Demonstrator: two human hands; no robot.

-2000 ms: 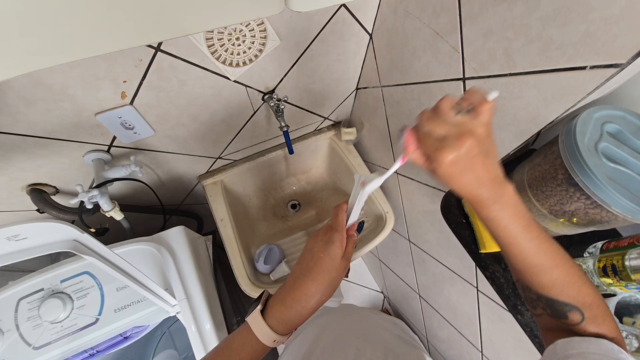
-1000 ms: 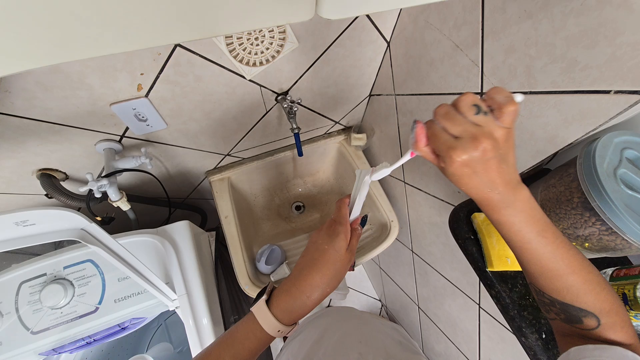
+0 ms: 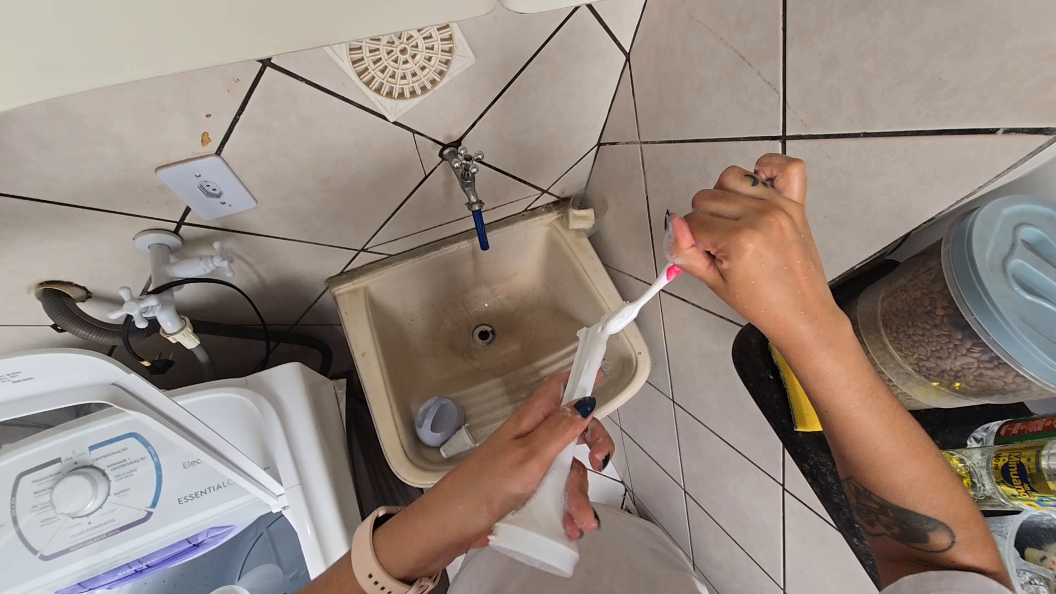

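My left hand (image 3: 557,445) is wrapped around a long white plastic piece (image 3: 549,495) with a wide round end at the bottom and a narrow upper end. My right hand (image 3: 747,239) grips a small white-and-pink brush (image 3: 648,295), probably a toothbrush, whose head touches the narrow end of the white piece. Wet foam shows on my right thumb. Both hands are over or beside the beige utility sink (image 3: 495,305). A grey-lavender rounded plastic part (image 3: 438,421) and a small white piece (image 3: 459,442) lie in the sink at its lower left.
A tap (image 3: 466,186) with a blue spout is on the tiled wall behind the sink. A washing machine (image 3: 305,429) stands at the left. At the right, a dark countertop (image 3: 755,363) holds a yellow item (image 3: 794,392), a lidded container of brown kibble (image 3: 916,330) and a detergent bottle (image 3: 1015,477).
The white piece is tilted more, so its wide round end shows below my left hand. My right hand remains on the brush at the piece's narrow end.
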